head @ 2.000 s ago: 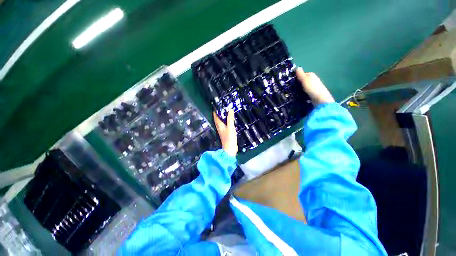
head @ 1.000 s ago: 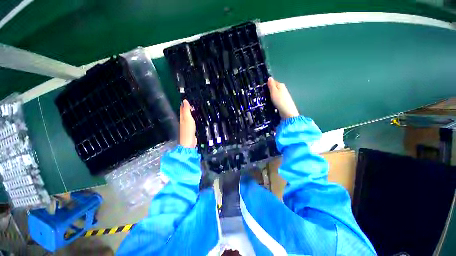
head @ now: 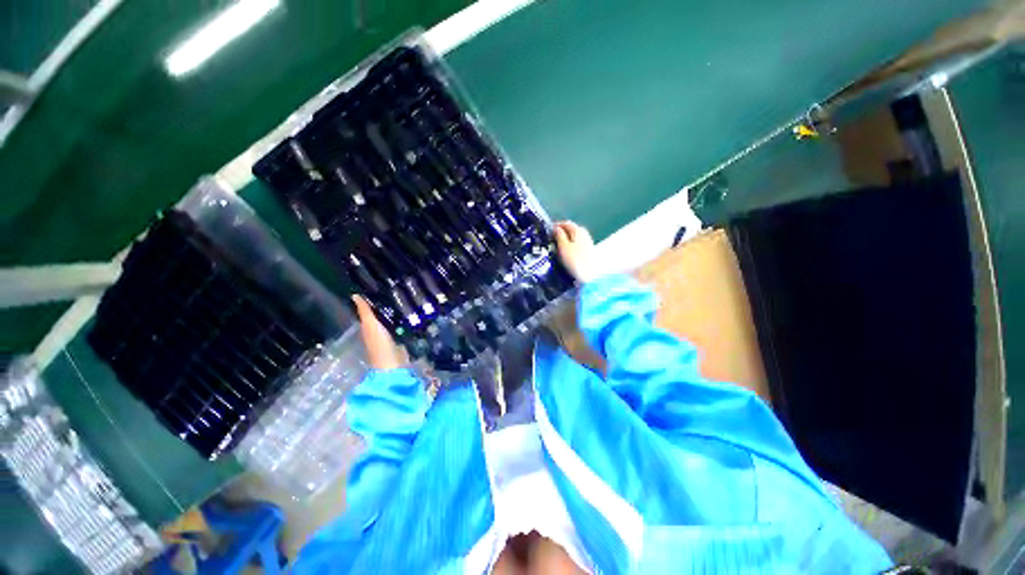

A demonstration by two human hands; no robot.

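Note:
A black part tray (head: 405,191) with rows of pockets holding dark and silvery parts lies in front of me, over the green bench, with a clear tray edge showing beneath it. My left hand (head: 379,335) is at its lower left side, and my right hand (head: 574,249) is at its lower right corner. Both hands hold the tray by its edges; some fingers are hidden under it. Both hands are bare, with blue sleeves.
Another black tray (head: 202,326) lies to the left over clear plastic trays (head: 309,421). Silvery packed parts (head: 67,472) are at the far left. A tan board (head: 708,303) and a large black panel (head: 865,348) stand right of the bench. A blue object (head: 230,539) is at the lower left.
The view has turned. The held tray now sits further left and more tilted in the picture, with the clear tray edge showing around it. Both hands still hold it.

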